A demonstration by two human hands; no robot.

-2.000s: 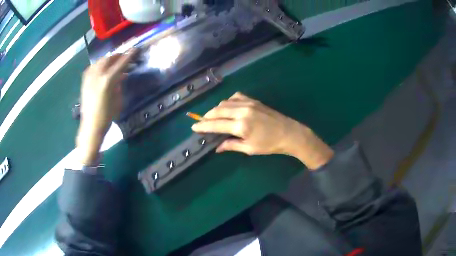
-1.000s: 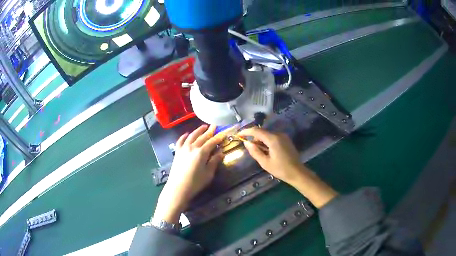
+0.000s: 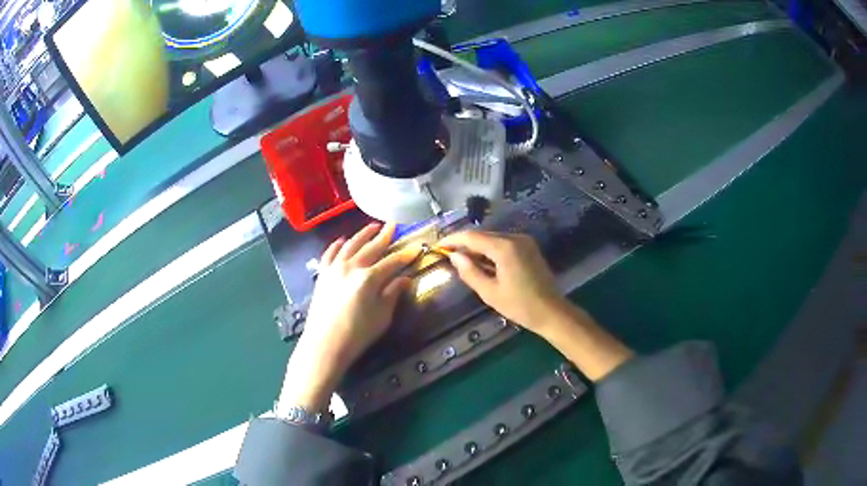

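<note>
My left hand (image 3: 354, 294) is under the microscope's ring light (image 3: 388, 195), its fingertips holding a small round part (image 3: 426, 249) in the bright spot. My right hand (image 3: 504, 275) holds a thin yellowish stick (image 3: 440, 251) like a pencil, its tip at the small part. The blue-and-black video microscope (image 3: 394, 109) stands above both hands. One strip tray (image 3: 437, 359) with round seats lies on the near edge of the dark plate (image 3: 561, 237). Another strip tray (image 3: 490, 437) lies nearer me on the green bench.
A red bin (image 3: 302, 171) stands left of the microscope, a blue bin (image 3: 504, 62) behind it. A monitor (image 3: 143, 66) stands at upper left. Another strip (image 3: 599, 185) lies at the plate's right. Small light strips (image 3: 82, 405) lie at lower left.
The whole view has shifted slightly. Both hands remain under the microscope. The monitor now shows a pale yellow blur over the left of the rings.
</note>
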